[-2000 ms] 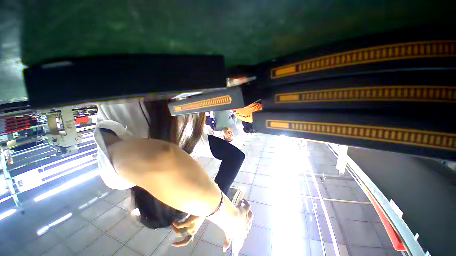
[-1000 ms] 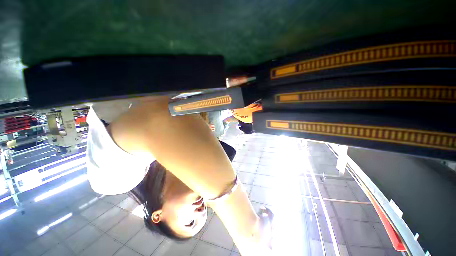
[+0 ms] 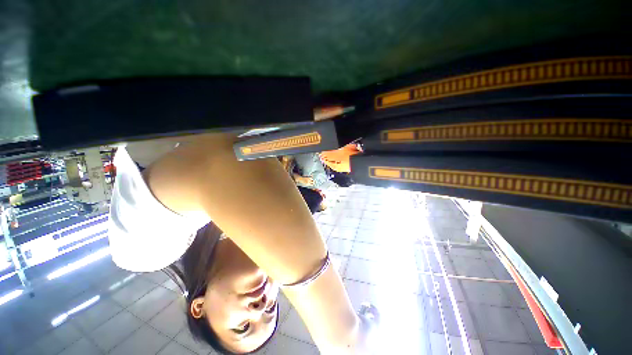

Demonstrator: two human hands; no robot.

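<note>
No hand that I can tell as mine is in view. The picture is upside down. Nearest the lens are black straps (image 3: 499, 132) with orange ladder patterns at the right. A grey tab (image 3: 285, 141) with the same pattern is at the centre. A long black block (image 3: 173, 111) lies left of it, against a dark green surface (image 3: 208, 41) along the top. A person's bare arm (image 3: 260, 215) with a thin band crosses the centre; its hand is lost in glare at the bottom, and whose arm it is cannot be told for certain.
A person in a white top (image 3: 149, 229) is close, head towards the bottom. Another person in orange (image 3: 339, 158) is farther back. Grey tiles (image 3: 277, 340) and bright light strips fill the lower background. A rail with a red strip (image 3: 533, 305) runs at the lower right.
The person in white has come nearer, the face has turned into view, and the bare arm has moved larger across the centre. The straps and black block have not moved.
</note>
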